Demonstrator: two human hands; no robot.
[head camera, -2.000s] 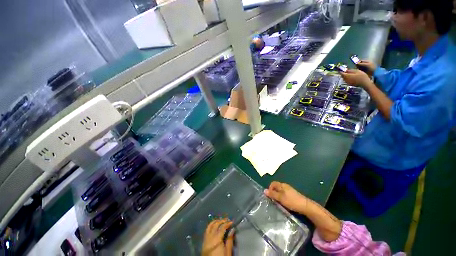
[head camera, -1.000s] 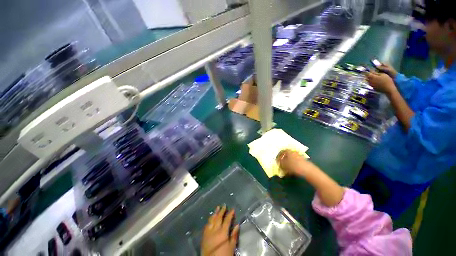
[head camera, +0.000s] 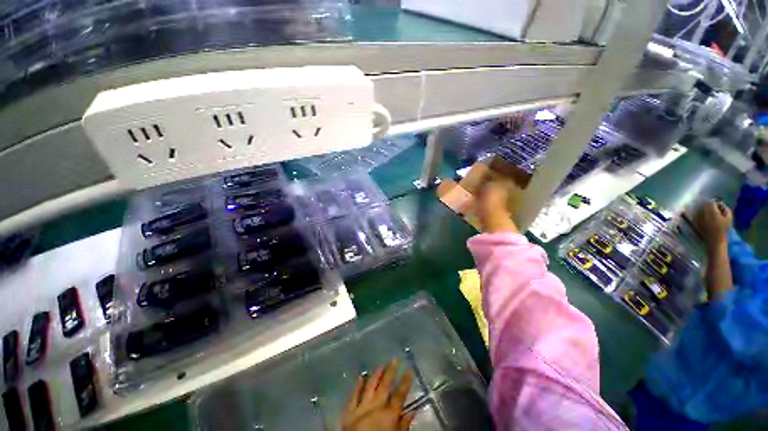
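A clear blister tray (head camera: 333, 358) lies on the green bench mat in front of me, with no phones seen in its pockets. My left hand (head camera: 379, 402) rests flat on it, fingers spread, holding nothing. My right arm in a pink sleeve reaches forward over the yellow sheets (head camera: 473, 296). My right hand (head camera: 497, 200) is at the brown cardboard piece (head camera: 459, 198) beside the pale post. Its fingers are blurred, so I cannot tell whether they grip anything.
Trays of black phones (head camera: 177, 252) stand on a white board (head camera: 278, 345) at left, with loose black-and-red units (head camera: 70, 310). A white power strip (head camera: 232, 126) hangs above. A person in blue sits at right by a phone tray (head camera: 632, 261).
My right hand has moved from the tray to the yellow sheets, then forward to the cardboard. My left hand stays on the tray. The view has swung left.
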